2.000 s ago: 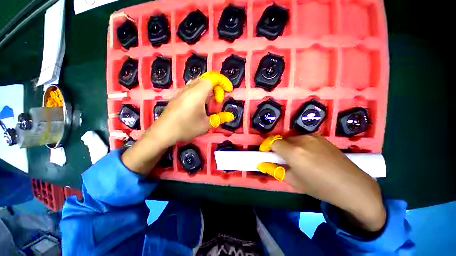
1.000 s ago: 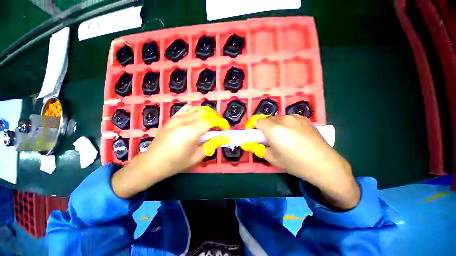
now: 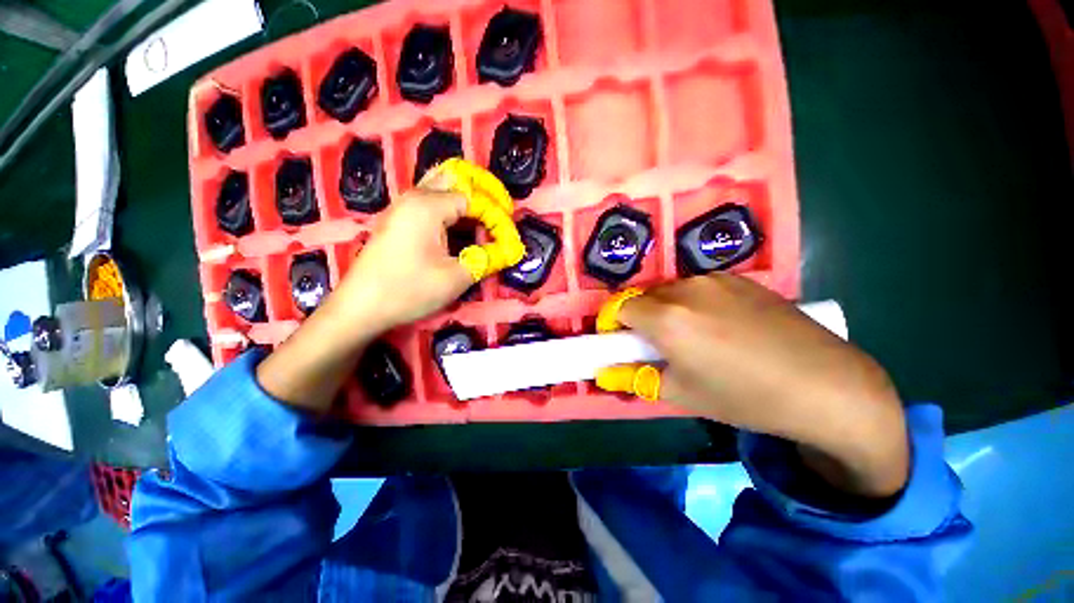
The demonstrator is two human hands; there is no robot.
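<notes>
The salmon-pink foam tray holds black glossy units, likely watch cases, in several rows of pockets; one lies at the right. My left hand, with yellow finger cots, is over the tray's middle. Its fingertips are bent close around a dark unit; whether they grip it or it rests in its pocket cannot be told. My right hand is shut on a long white folded wipe, which lies across the tray's front row and sticks out past both sides of the hand. It hides some pockets.
At the left are a bottle and a steel bowl with yellow finger cots. White scraps lie nearby. White strips and a white sheet lie at the back left. The bench edge is in front of me.
The hands, together at the wipe a second ago, are apart. My left hand has let go of the wipe and moved back and left over the pockets. The camera view has also shifted.
</notes>
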